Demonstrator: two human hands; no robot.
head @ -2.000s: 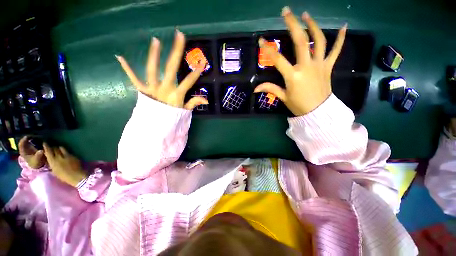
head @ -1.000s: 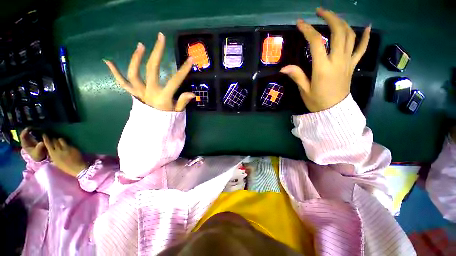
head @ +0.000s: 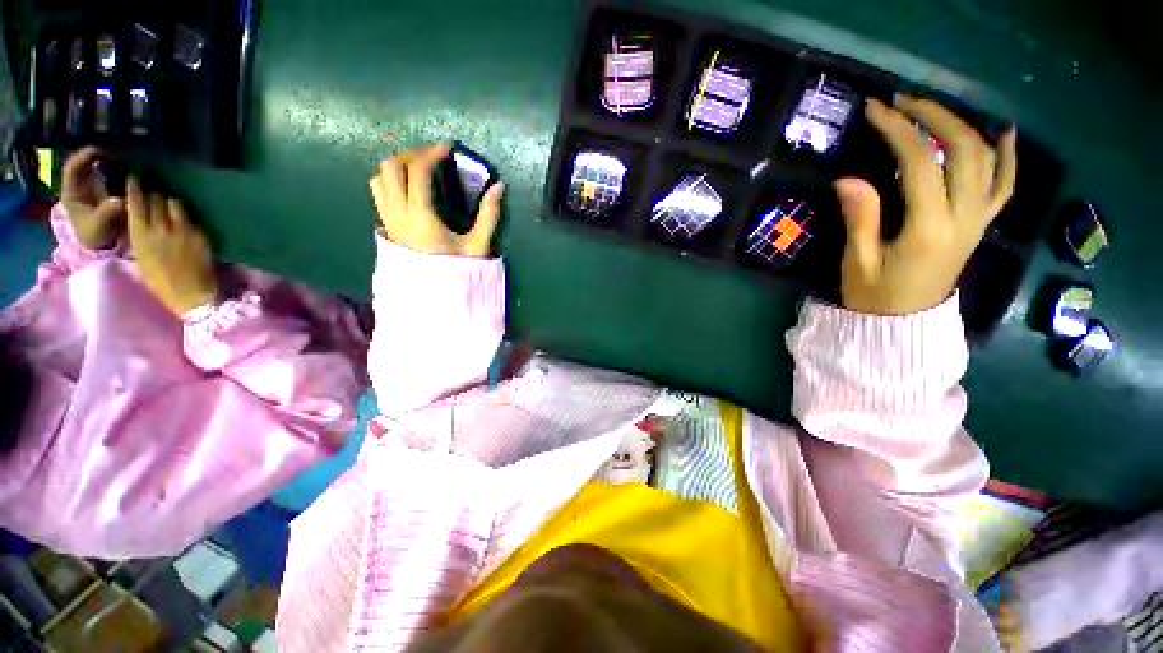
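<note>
My left hand (head: 429, 204) holds a black watch body (head: 469, 175) between thumb and fingers, left of the black tray (head: 561, 132). The tray has two rows of square pockets. Its upper row shows watches with lit whitish-purple screens, such as one at the upper left (head: 628, 73). The lower row shows grid patterns, one with an orange patch (head: 782, 234). My right hand (head: 921, 211) is over the tray's right part with fingers spread and bent. A watch with a small red mark (head: 940, 152) is partly hidden under its fingers; whether the fingers touch it I cannot tell.
Several loose watches (head: 1082, 234) lie on the green bench right of the tray. At left is a neighbour's black tray (head: 240, 89) with watches, and the neighbour's hands (head: 168, 246) at the bench edge. Papers (head: 999, 536) and another pink sleeve (head: 1087, 580) show at lower right.
The view has swung, so the tray looks tilted and further right. My left hand has gone from spread and empty to holding a watch. Orange screens in the upper row now show whitish-purple.
</note>
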